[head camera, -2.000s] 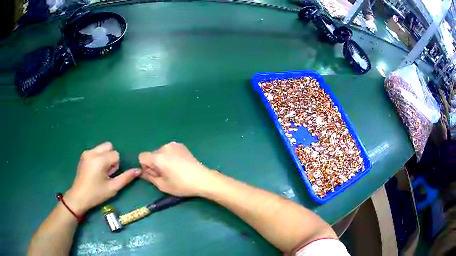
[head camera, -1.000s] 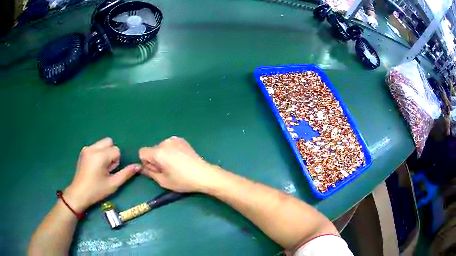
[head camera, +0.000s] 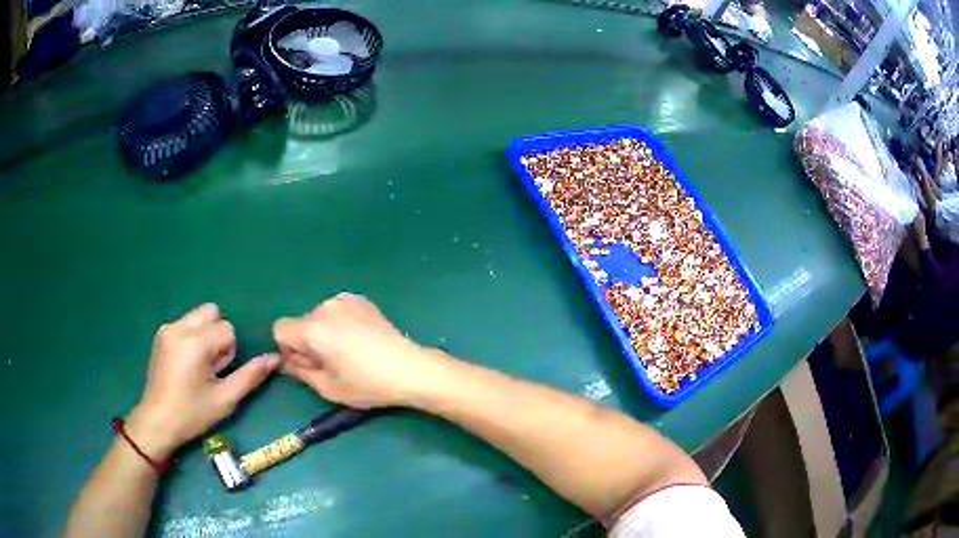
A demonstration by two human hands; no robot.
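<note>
My left hand (head camera: 195,373) rests at the lower left, fingers curled, thumb pointing at my right hand. My right hand (head camera: 342,352) is just right of it, fingers curled, its fingertips close to my left thumb. Whether either hand holds a small part is hidden by the fingers. A small mallet (head camera: 271,454) lies on the green belt (head camera: 421,252) below my hands, its metal head to the left and its black grip running beneath my right hand. A blue tray (head camera: 769,313) of small copper-coloured and silvery parts (head camera: 673,273) sits to the right; blue bottom shows through a gap.
Dark fan units with round cages lie at the far left (head camera: 174,121), one showing a pale blade (head camera: 324,47). More fan units (head camera: 770,97) lie at the far right. A clear bag of small parts (head camera: 857,189) is at the right edge. A cardboard box (head camera: 810,447) stands below the belt edge.
The fan units at the far left have shifted right in the view. The tray appears slightly further left and higher. My hands keep nearly the same pose, and the mallet stays beneath them.
</note>
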